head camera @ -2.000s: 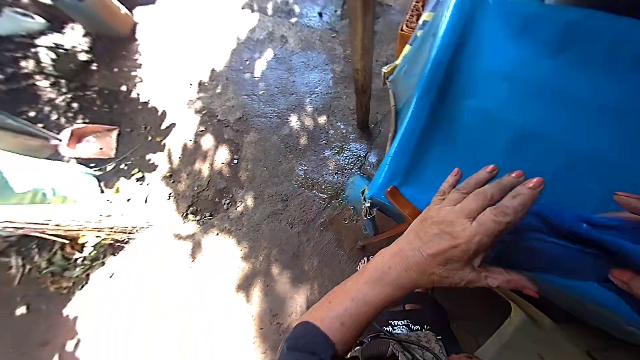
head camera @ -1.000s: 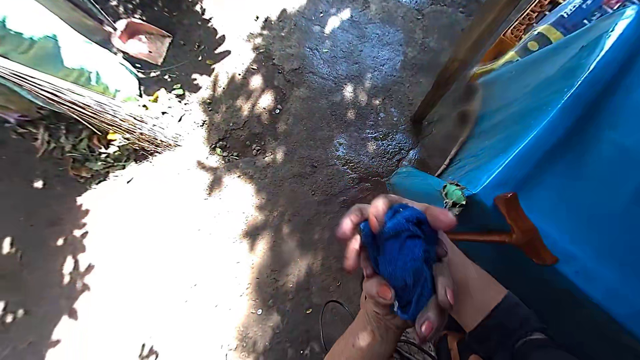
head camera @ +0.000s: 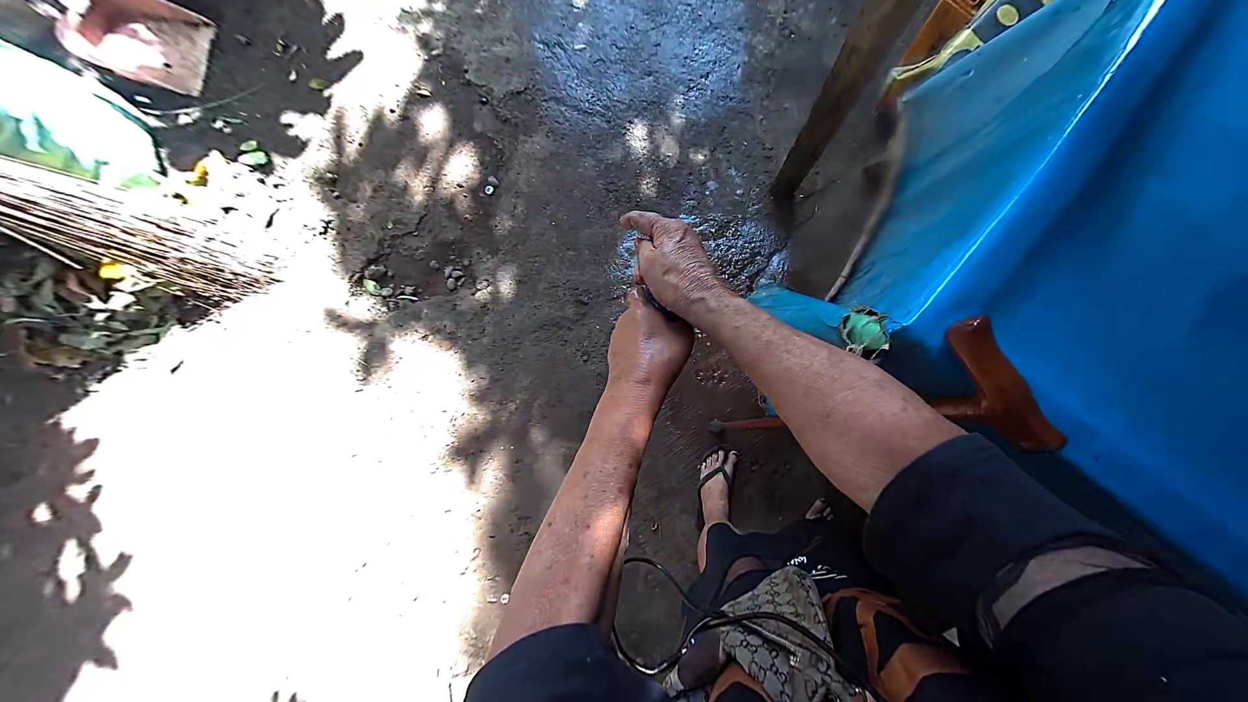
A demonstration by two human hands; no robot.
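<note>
My left hand (head camera: 648, 341) and my right hand (head camera: 675, 265) are closed together, right above left, over the wet ground. Between them a small dark edge of the wadded blue cloth (head camera: 665, 308) shows; the rest is hidden inside my fingers. Close to my right forearm stands the table's blue plastic cover (head camera: 1102, 234), with a torn, green-tipped blue roll (head camera: 865, 331) at its corner. A brown wooden cane handle (head camera: 999, 390) rests against the cover's side.
A wooden post (head camera: 843, 93) stands beyond the cover. At the left lie a stick broom (head camera: 127, 224), a dustpan (head camera: 146, 44), a white and green sack (head camera: 73, 117) and dry leaves (head camera: 88, 312). My sandalled foot (head camera: 717, 478) is on the dirt ground below.
My hands were at the blue cover with the blue cloth, then held it bunched above the ground. They have since moved farther out from my body and closed around it. The view has shifted.
</note>
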